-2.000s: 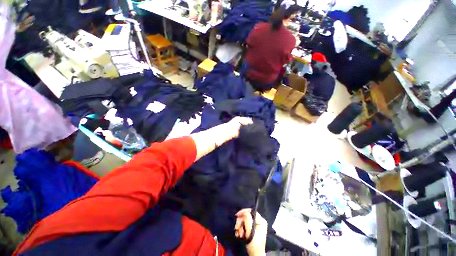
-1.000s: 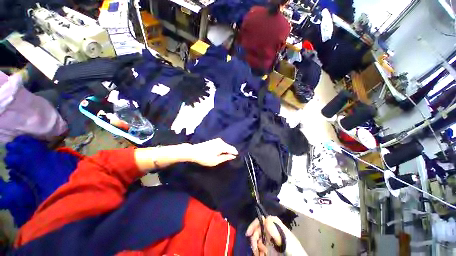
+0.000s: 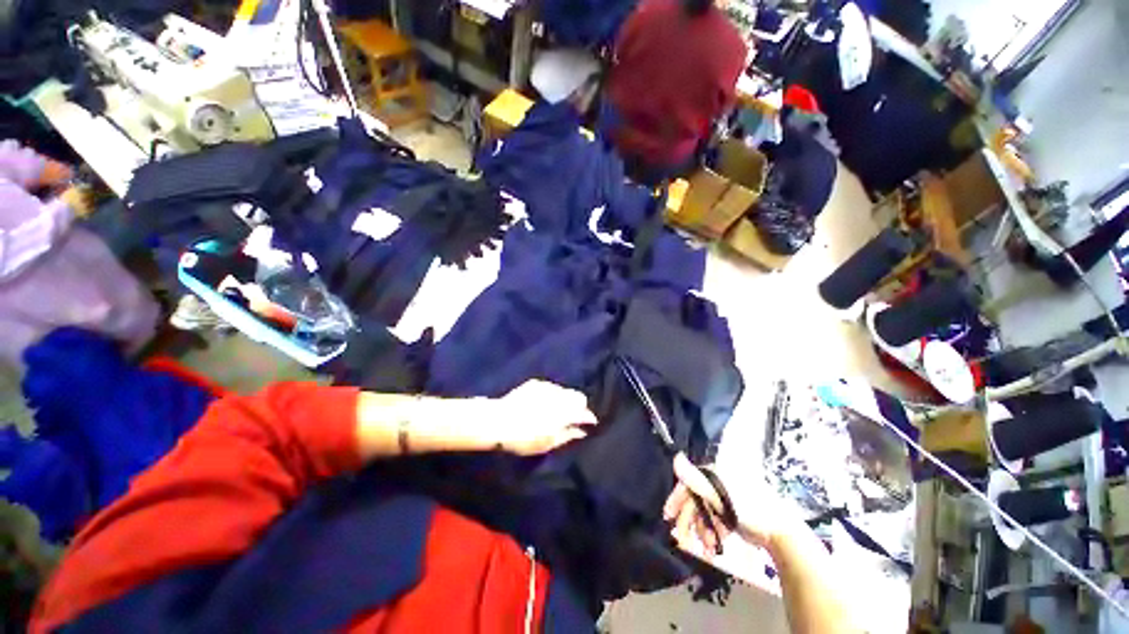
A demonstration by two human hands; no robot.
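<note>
Black garment pieces (image 3: 619,477) lie over a heap of navy garment pieces (image 3: 520,297) in front of me. My right hand (image 3: 700,505) holds the fabric scissors (image 3: 649,406) by the finger loops, with the long blades pointing up and left over the dark fabric. My left hand (image 3: 545,417) lies on the dark fabric left of the blades, with fingers bent. It seems to hold the fabric's edge, but its fingertips are too blurred to be sure.
A blue-rimmed tray (image 3: 260,325) lies at left beside royal-blue pieces (image 3: 93,415). A sewing machine (image 3: 173,93) stands upper left. A person in dark red (image 3: 675,81) sits beyond a cardboard box (image 3: 718,186). Black thread cones (image 3: 922,307) stand at right. Scraps lie on the white table (image 3: 854,464).
My left hand has come down and nearer from the far fabric. My right hand with the scissors has moved right and up, and the black fabric has shifted.
</note>
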